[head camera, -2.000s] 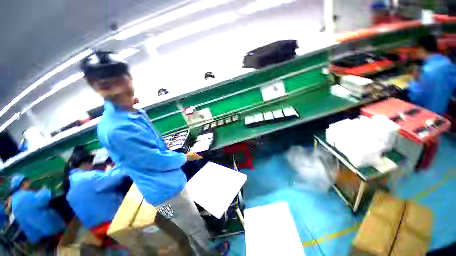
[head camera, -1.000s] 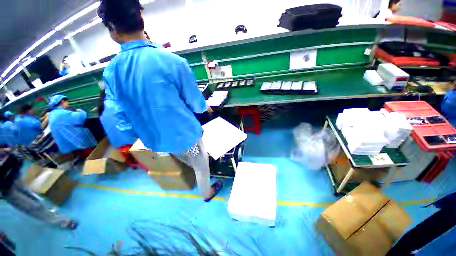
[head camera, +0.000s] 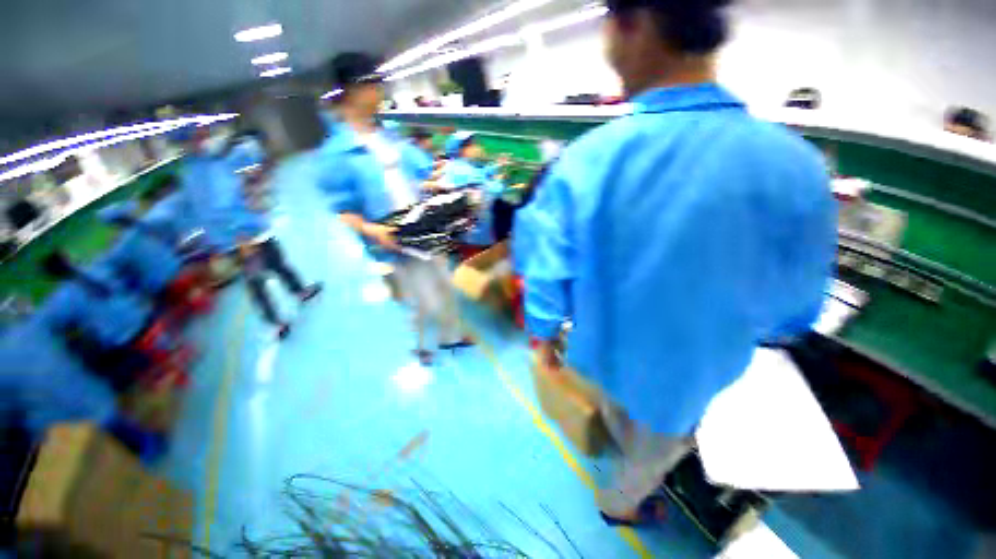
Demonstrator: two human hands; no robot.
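Observation:
Neither of my hands is in the picture. Nearest in front of me a person in a blue smock (head camera: 683,251) stands with their back to me. A white square top, a stool or small stand (head camera: 770,431), is at the person's right side. The corner of another white object (head camera: 757,543) shows at the bottom edge. The picture is blurred.
Another person (head camera: 382,186) stands in the aisle, holding a dark stack (head camera: 435,222). Brown cartons stand at lower left (head camera: 93,497) and beside the near person (head camera: 570,409). Blue-smocked people sit at left. The green bench (head camera: 928,328) runs along the right.
The view has swung left along the aisle. The near person now looks larger and further right. The person with the dark stack has come into view; the loaded cart has left it.

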